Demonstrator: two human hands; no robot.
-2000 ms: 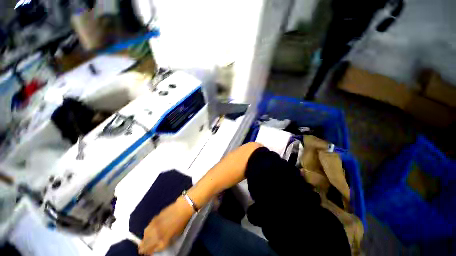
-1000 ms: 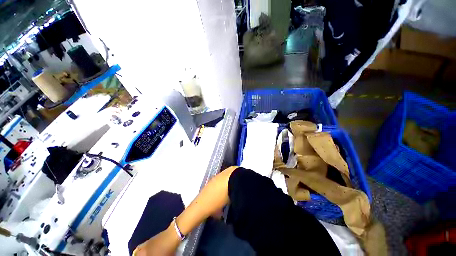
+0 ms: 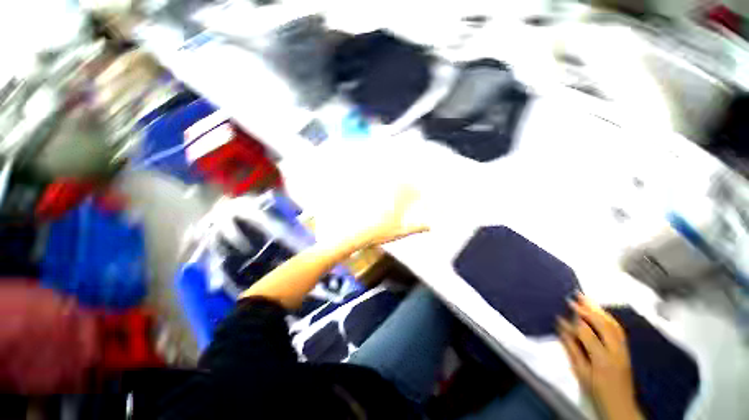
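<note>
A navy-black octagonal cut panel (image 3: 517,279) lies flat on the white backing strip near the table's front edge. A second dark panel (image 3: 663,369) lies to its right, partly behind my right hand. My right hand (image 3: 595,332) rests at the first panel's right end, fingertips on its edge and fingers slightly apart. My left hand (image 3: 390,225) reaches over the white surface at the table's front edge, left of the first panel. It shows no held thing; its fingers are partly washed out by glare.
Fanned dark panels (image 3: 480,111) with a grey face and a dark pile (image 3: 382,74) lie further back. The blurred sewing machine (image 3: 673,258) is at the right. A blue crate (image 3: 201,303) with white and dark strips stands left of my lap. Red stools (image 3: 238,164) are beyond.
The view has swung left from the machine and right-hand crate to the panel piles and left-hand crate. My left hand has come into view; my right hand is still by a dark panel.
</note>
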